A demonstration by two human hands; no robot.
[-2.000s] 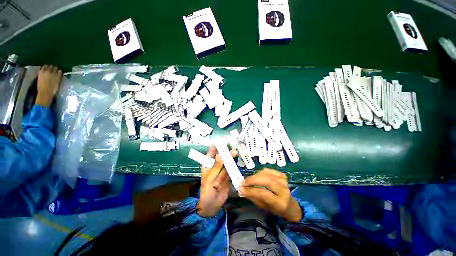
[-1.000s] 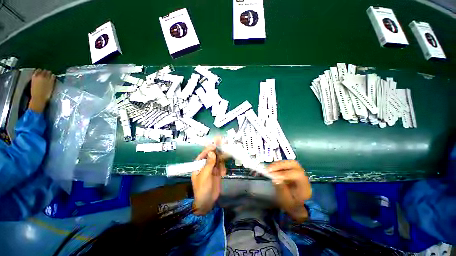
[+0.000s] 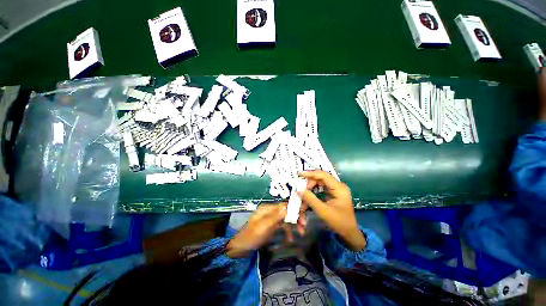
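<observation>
A short white strap piece (image 3: 294, 203) is held upright between my hands at the bench's front edge. My right hand (image 3: 331, 203) grips its upper part with thumb and fingers. My left hand (image 3: 260, 225) is slightly blurred at its lower left side; whether its fingers grip the strip is unclear. Long strap pieces with dark dots (image 3: 307, 122) lie fanned just beyond my hands. Short strap pieces (image 3: 173, 128) lie in a tangled pile to the left. No second piece can be made out clearly in my hands.
More long strap pieces (image 3: 413, 110) are heaped at right. A clear plastic bag (image 3: 72, 155) lies at left. White retail boxes (image 3: 256, 23) stand spaced along the far green belt. A brown carton (image 3: 179, 242) is below the bench edge. Neighbours' blue sleeves show at both sides.
The strips held in my hands, spread apart earlier, now show as one upright short piece. My hands have come together. The boxes have shifted left, and another box and a neighbour's arm appear at right.
</observation>
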